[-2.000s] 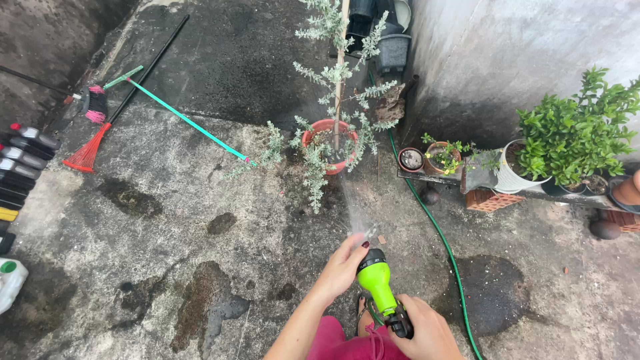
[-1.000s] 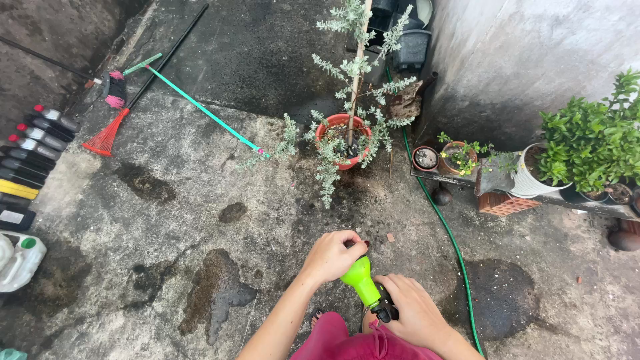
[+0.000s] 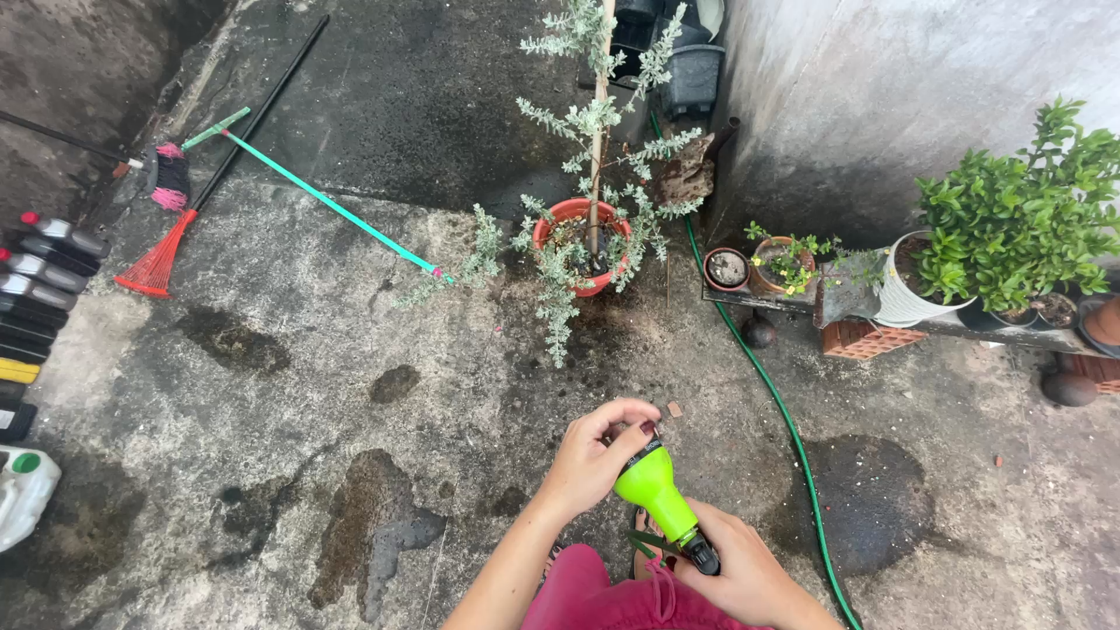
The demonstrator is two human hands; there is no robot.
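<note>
A lime-green hose spray nozzle (image 3: 656,490) with black ends is held between my two hands, low in the middle of the view. My left hand (image 3: 595,455) curls its fingers round the black front dial. Around the rear end, by the black connector, my right hand (image 3: 731,564) is closed; its fingers are partly hidden under the nozzle. No spray shows at the nozzle's front. Beyond my hands, a tall silvery-leaved plant (image 3: 598,118) tied to a stake grows in an orange pot (image 3: 573,210). A green garden hose (image 3: 792,420) runs along the concrete at the right.
Potted plants stand on a low ledge at the right, including a leafy bush (image 3: 1015,210) and a white pot (image 3: 914,293). A red rake (image 3: 162,254), a squeegee (image 3: 332,206) and a broom head (image 3: 168,175) lie at the left, near several bottles (image 3: 48,271) and a white jug (image 3: 26,490).
The water spray seen two seconds ago at the nozzle's front no longer shows. My left hand has moved from beside the nozzle's front onto its dial.
</note>
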